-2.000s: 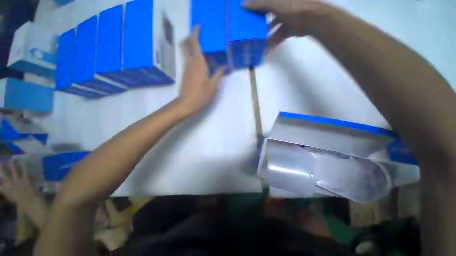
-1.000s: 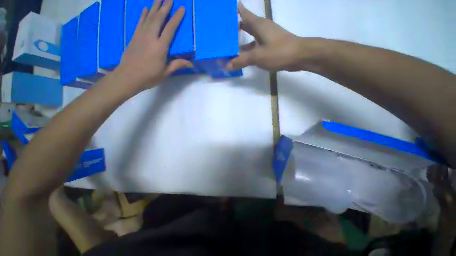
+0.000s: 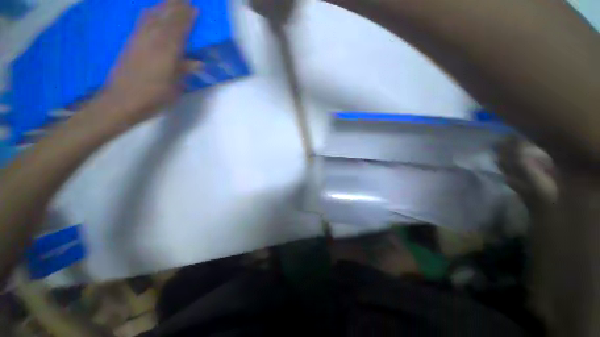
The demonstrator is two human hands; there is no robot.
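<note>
A tight row of closed blue cartons [image 3: 214,29] stands at the upper left. My left hand [image 3: 151,62] lies on the row, blurred, its thumb apart near the front edge. My right hand [image 3: 273,8] is at the top edge, right of the row and apart from it; it is blurred and partly cut off, so its fingers are unclear. At the right, an open carton [image 3: 395,141] with a blue-edged flap stands by the table's near edge. A frosted clear body [image 3: 362,197] lies at it, its far end blurred.
Another person's hand [image 3: 536,174] is at the right end of the open carton. A blue carton piece [image 3: 58,251] lies at the lower left. A brownish gap [image 3: 301,118] runs between the white-covered tables [image 3: 217,178]. Another forearm shows at the lower left edge.
My right hand has left the right end of the carton row. My left hand stays on the row. The whole view has shifted, with the row now further left and the open carton higher.
</note>
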